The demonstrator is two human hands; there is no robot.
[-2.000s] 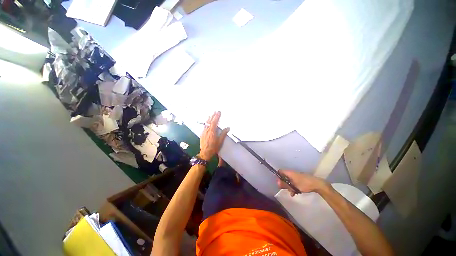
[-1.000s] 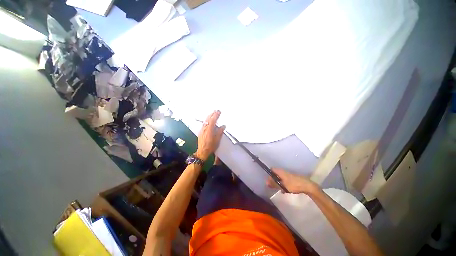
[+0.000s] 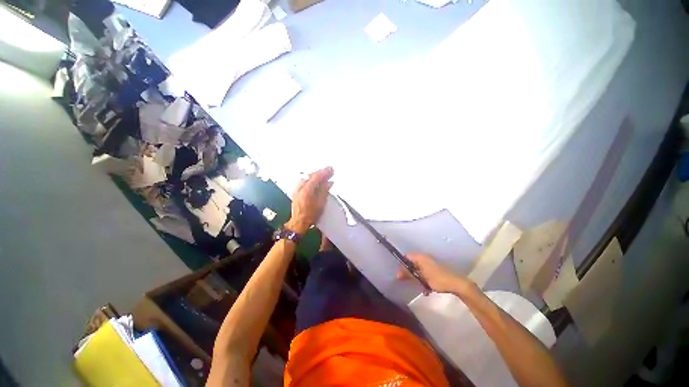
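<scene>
White fabric [image 3: 423,143] lies as a large, glaring sheet across the table, with a curved edge towards me. My right hand [image 3: 427,273] holds the tailor's shears [image 3: 384,243] by the handles. Their long dark blades point away to the upper left, with the tips at the fabric's near edge. A thin white strip curls beside the blades. My left hand [image 3: 311,198] lies on the fabric's edge left of the blade tips, fingers close together; glare hides whether it grips the cloth.
Card patterns [image 3: 540,253] and a narrow pattern strip [image 3: 495,254] lie right of the shears. A round-edged white panel [image 3: 521,314] is by my right forearm. White cut pieces [image 3: 261,57] lie upper left. A scrap heap [image 3: 162,143] is beyond the table's left edge.
A narrow white strip now curls away beside the blades near their tips. My left hand's fingers have drawn closer together. My right hand and the shears have shifted slightly left in view.
</scene>
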